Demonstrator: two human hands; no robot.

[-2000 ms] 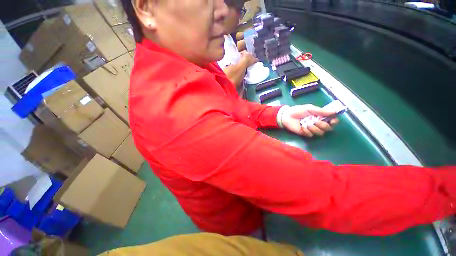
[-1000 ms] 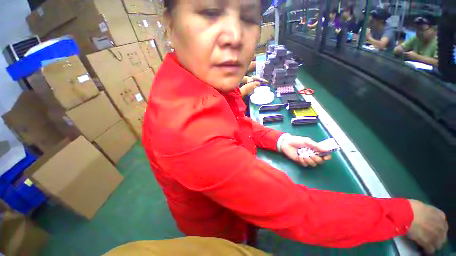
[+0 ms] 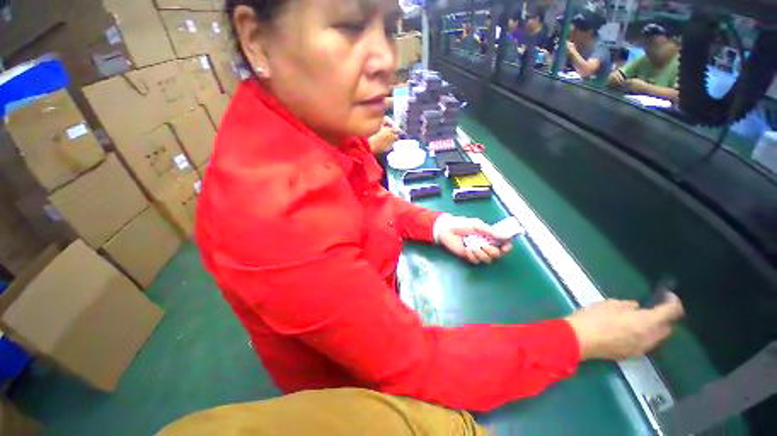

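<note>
Neither of my hands is in view; a mustard-yellow sleeve [image 3: 324,415] shows at the bottom edge. A person in a red shirt [image 3: 290,247] sits close in front of me at the green bench [image 3: 486,294]. One hand of this person [image 3: 474,241] holds small pink-and-white printed cards and a white slip. The other hand [image 3: 626,327] reaches over the pale rail with a small dark piece in its fingertips, blurred. Dark cases [image 3: 471,194] and a yellow item [image 3: 470,180] lie farther along the bench.
The pale metal rail [image 3: 554,255] divides the bench from the dark green belt [image 3: 579,196]. Stacked grey-purple pieces [image 3: 430,106], red scissors [image 3: 474,148] and a white round item [image 3: 406,155] stand at the far end. Cardboard cartons [image 3: 81,311] are at left. Workers sit across the line.
The view has shifted to the right. The red-sleeved person's head has turned towards the line, and their outstretched hand now holds a dark piece over the belt side.
</note>
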